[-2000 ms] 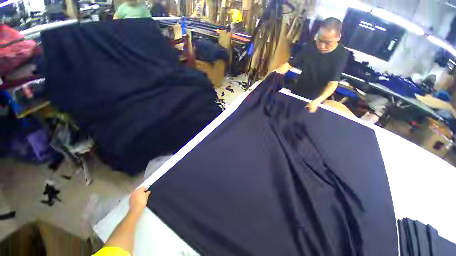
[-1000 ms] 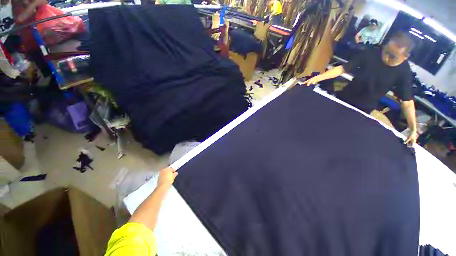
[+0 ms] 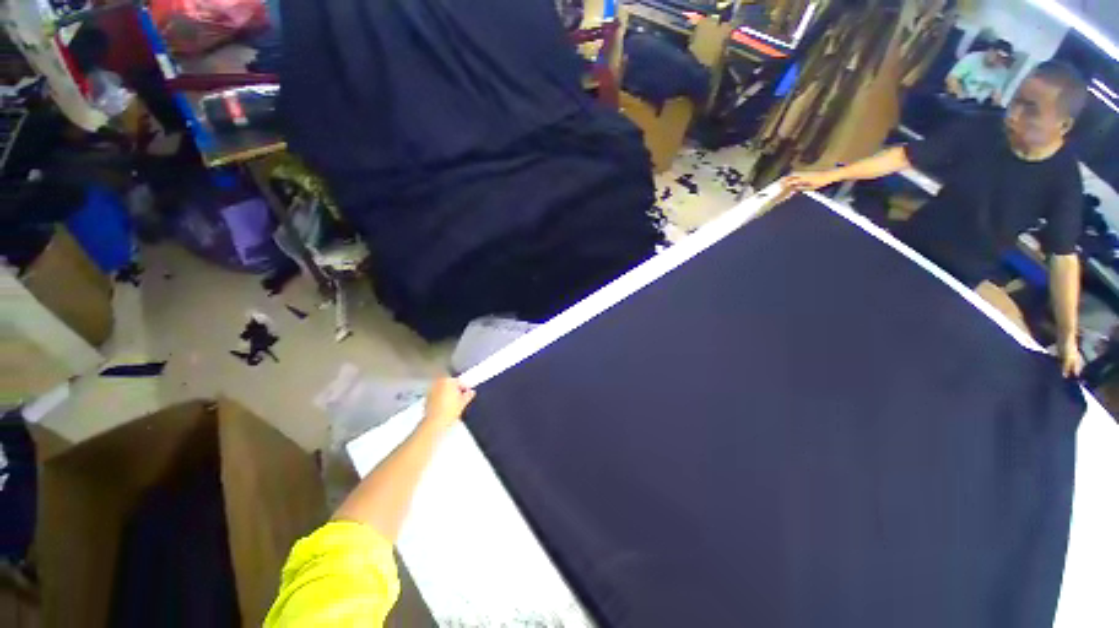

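A dark cloth (image 3: pixel 785 417) lies spread nearly flat over the white-topped cutting table (image 3: pixel 491 528). My left hand (image 3: pixel 449 400) grips the cloth's near left corner at the table's edge; its fingers are closed on it. My right hand is not in view. A second person (image 3: pixel 1000 184) in a dark shirt stands at the far side, with one hand at the far left corner of the cloth and the other at its far right corner. The cloth's lower part is cut off by the picture's bottom edge.
A large dark cloth pile (image 3: pixel 491 172) drapes over a stand left of the table. An open cardboard box (image 3: pixel 264 515) with dark cloth inside stands at the lower left. Dark scraps (image 3: pixel 257 339) lie on the floor. Tan patterns (image 3: pixel 834 86) hang at the back. Another person (image 3: pixel 982 74) is farther off.
The cloth's deep folds have smoothed out. The second person's hands have moved apart to its far corners. My left hand still holds its corner. The view has turned left and down.
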